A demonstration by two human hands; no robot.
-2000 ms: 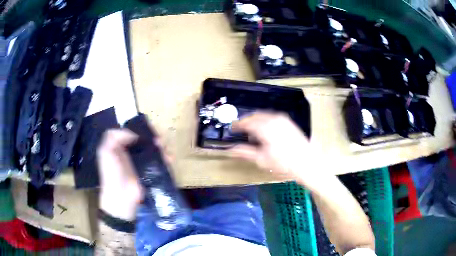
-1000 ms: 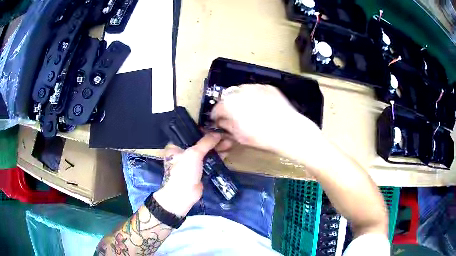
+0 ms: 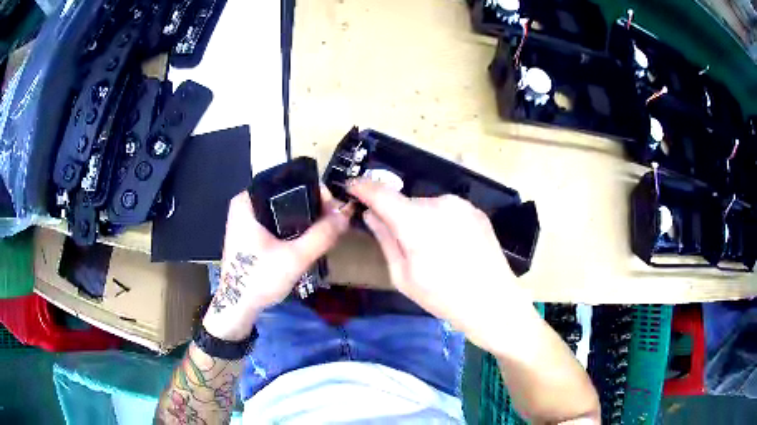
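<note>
My left hand (image 3: 264, 253) holds a black control panel (image 3: 286, 195) near the table's front edge, with a pale-edged rectangle showing on its upper part and shiny board parts below the hand. A black housing (image 3: 448, 178) lies tilted in front of me, with a round white part at its left end. My right hand (image 3: 440, 241) is at the housing's left end, its thumb and fingertips pinched close to my left fingertips. A small orange bit shows between the fingertips. The lead wires and connector are mostly hidden by the fingers.
More control panels (image 3: 133, 153) are piled at the left beside clear bluish film (image 3: 33, 108). A black sheet (image 3: 203, 195) and white sheet (image 3: 236, 66) lie next to them. Several housings (image 3: 573, 87) stand at the right. A cardboard box (image 3: 133, 290) and a green crate (image 3: 647, 349) are below the table.
The housing has turned, its right end now nearer the table's front edge. The control panel has turned more upright and moved left. Both hands have moved, with their fingertips still close together.
</note>
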